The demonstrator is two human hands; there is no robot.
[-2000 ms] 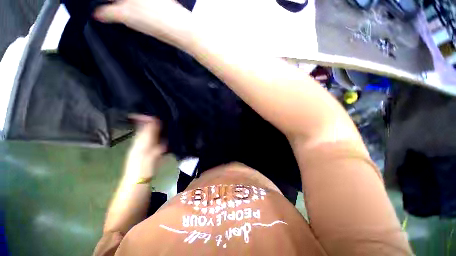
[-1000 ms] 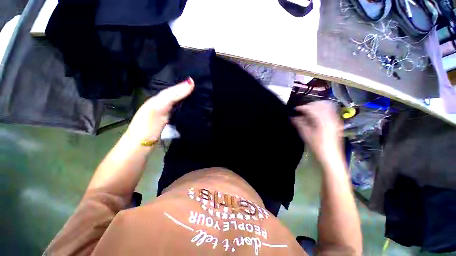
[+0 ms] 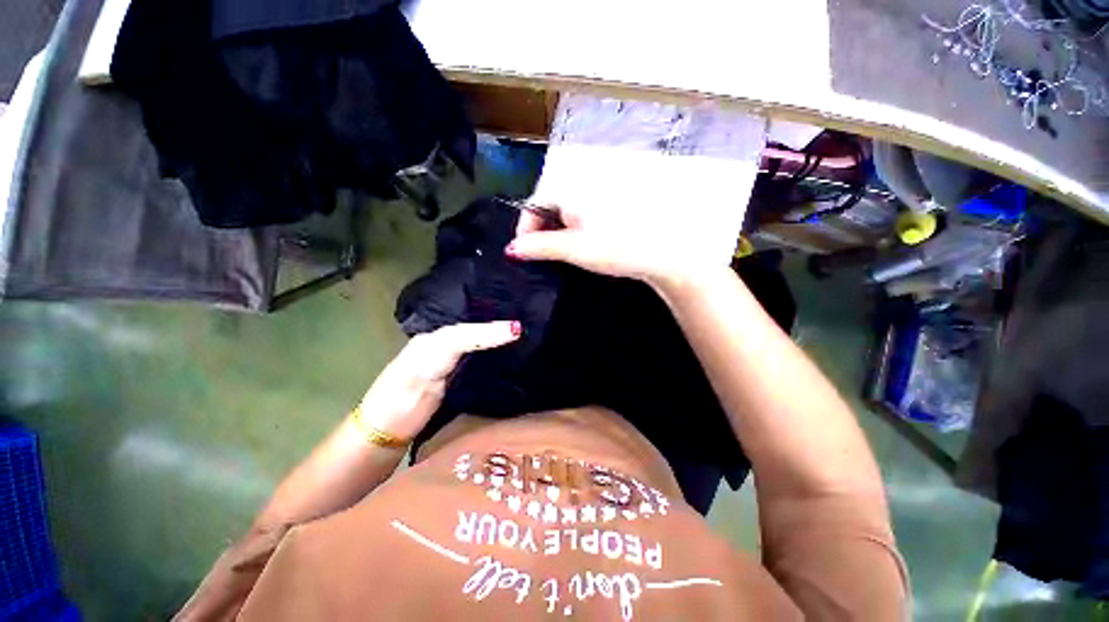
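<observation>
A black garment (image 3: pixel 608 328) lies bunched over my lap. My left hand (image 3: pixel 452 362) lies on its left side, thumb on top, with the other fingers hidden by the cloth. My right hand (image 3: pixel 581 243) is above the garment's upper edge, with a small dark tool (image 3: pixel 530 211), perhaps thread snips, between its fingers. A large white paper sheet (image 3: pixel 657 170) hangs from the table edge behind my right hand. Any needle or thread is too small to see.
The white table (image 3: pixel 632 43) curves across the top. A black garment heap (image 3: pixel 292 109) hangs over its left edge, by a grey cloth bin (image 3: pixel 134 207). Thread ends (image 3: pixel 1003 49) lie on the grey mat (image 3: pixel 894 61). A blue crate (image 3: pixel 27 522) stands at lower left.
My right hand has moved from the garment's right side to its upper middle and now shows a dark tool. The garment is bunched on the lap, and more of the paper sheet shows.
</observation>
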